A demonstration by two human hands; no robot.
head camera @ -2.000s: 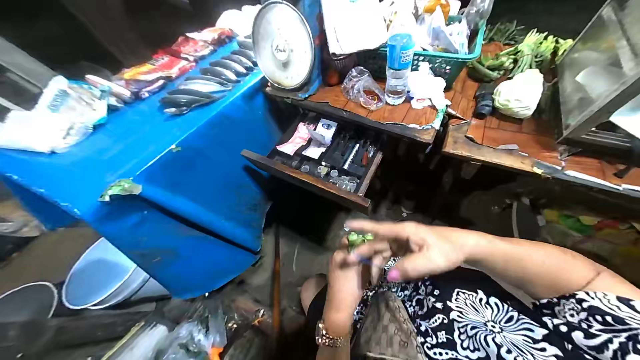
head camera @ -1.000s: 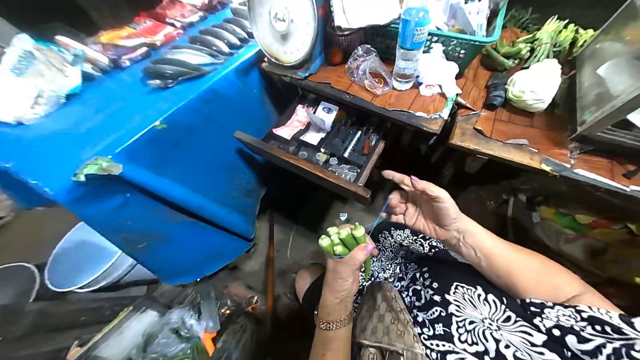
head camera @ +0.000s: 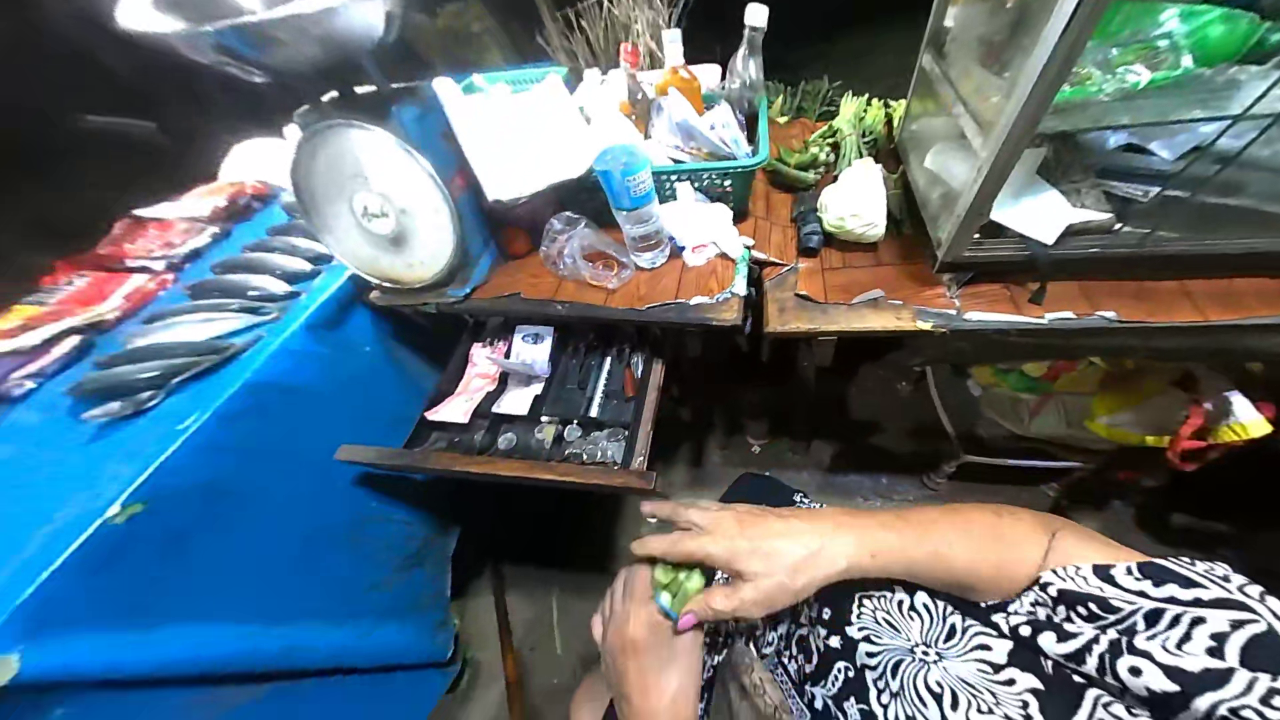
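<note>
A small bundle of green vegetable stalks, perhaps okra, sits in the grip of my left hand, cut-looking ends up, low in the middle of the head view. My right hand reaches over from the right, its thumb by the bundle and its fingers stretched above my left hand. A bit of blue, perhaps a band, shows at the bundle's edge. Most of the bundle is hidden by the hands. Beyond them an open wooden drawer holds coins, banknotes and pens.
A dial scale, water bottle, plastic cup and green basket of bottles stand on the counter. Fish lie on the blue table at left. A cabbage and a glass case are at right.
My right hand, apart from the bundle a second ago, has come back over it. My left hand still holds the bundle. The view has shifted noticeably.
</note>
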